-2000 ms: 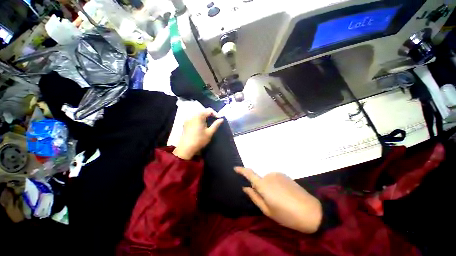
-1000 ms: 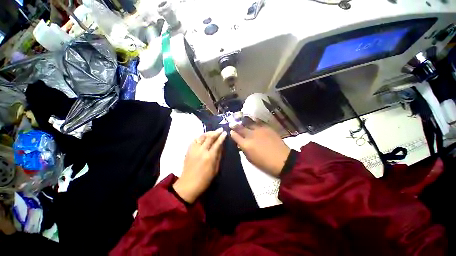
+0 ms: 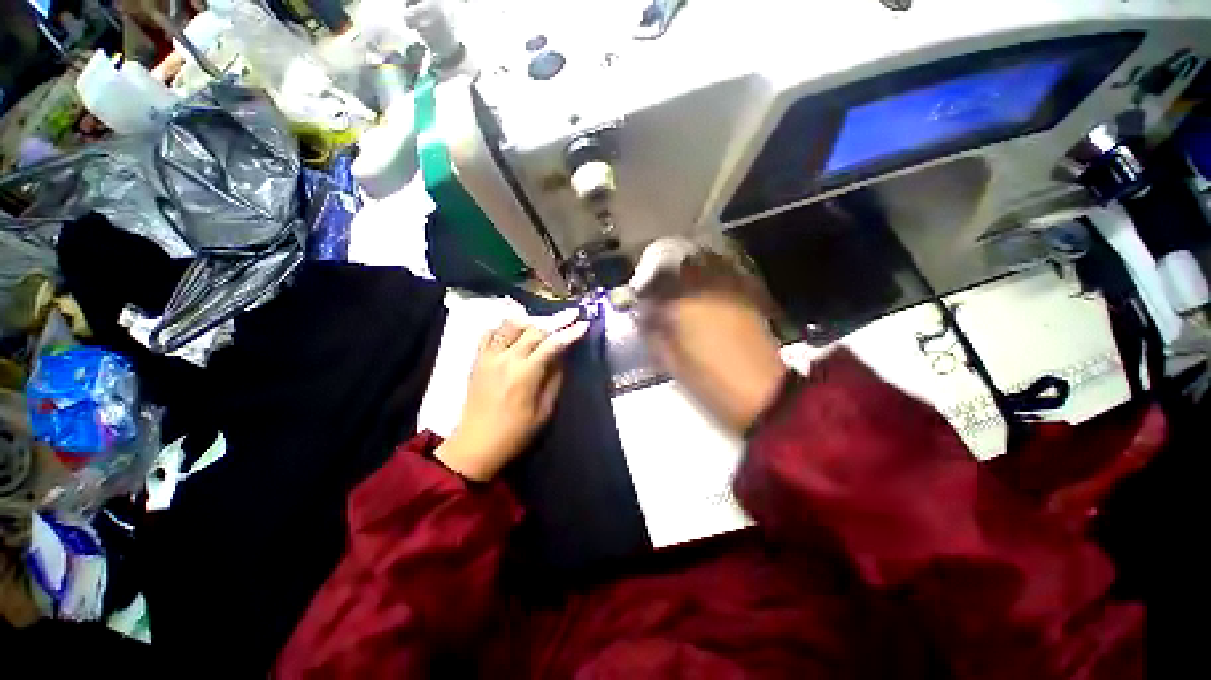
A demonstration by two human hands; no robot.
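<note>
The black fabric piece (image 3: 574, 458) runs from the presser foot and needle (image 3: 592, 303) down towards my lap. My left hand (image 3: 511, 392) lies on its upper left part, with the fingertips close to the presser foot. My right hand (image 3: 711, 326) is blurred and raised just right of the needle, over the needle plate (image 3: 638, 361). Its fingers are curled, and I cannot tell whether they hold anything. The white industrial lockstitch machine (image 3: 664, 120) stands above both hands, with a light on at the needle.
A large black cloth pile (image 3: 306, 438) lies at the left. Grey plastic bags (image 3: 229, 179), a blue packet (image 3: 82, 399) and scraps are heaped beyond it. The machine's blue-lit control panel (image 3: 936, 120) is at upper right. A black strap (image 3: 1036, 395) lies on the white table (image 3: 916, 385) at right.
My right hand first came from lower right to the needle, then lifted slightly and moved right, off the fabric. My left hand stayed on the fabric near the presser foot.
</note>
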